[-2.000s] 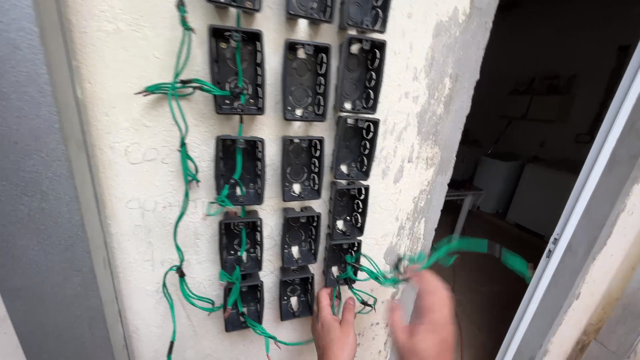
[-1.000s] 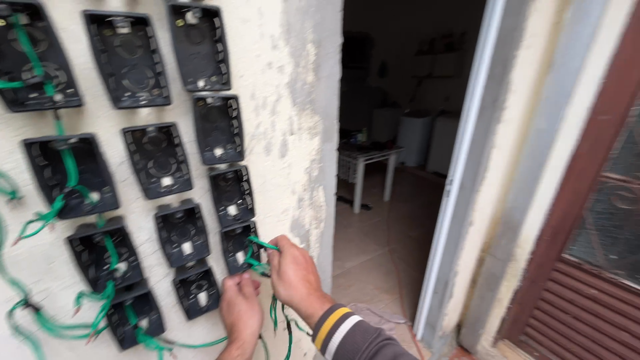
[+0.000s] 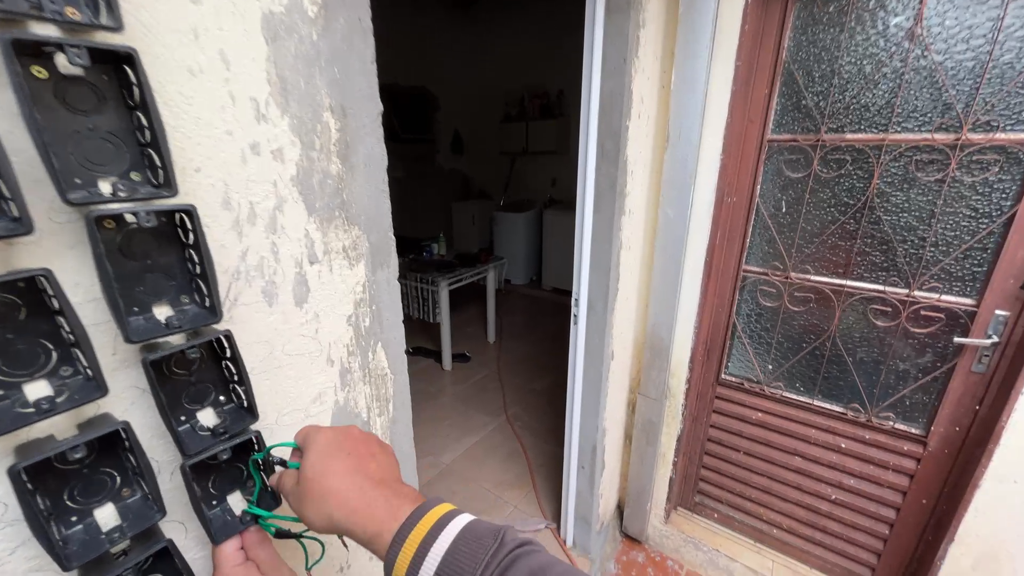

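Green insulated wires (image 3: pixel 268 512) come out of the lowest black plastic electrical box (image 3: pixel 220 484) in the right column on the wall. My right hand (image 3: pixel 348 480) is beside that box, its thumb and forefinger pinched on the wires near a dark joint. At the box's bottom edge is my left hand (image 3: pixel 252 554), only partly in view; its fingertips touch the box's underside or the wires there, which of them I cannot tell. Above hang more black boxes, one directly over it (image 3: pixel 202 392) and another higher (image 3: pixel 154 272), each open at the front.
Right of the boxes the peeling wall (image 3: pixel 320 200) ends at a dark doorway with a white frame edge (image 3: pixel 584 280). Inside stand a small table (image 3: pixel 468 276) and white appliances; a reddish cable (image 3: pixel 516 432) runs over the floor. Farther right is a brown metal door (image 3: pixel 808 448) with textured glass.
The view has swung right and closer to the wall. Two seconds ago my right hand was beside a long green strand stretched out to the right; now it pinches wires close to the lowest box.
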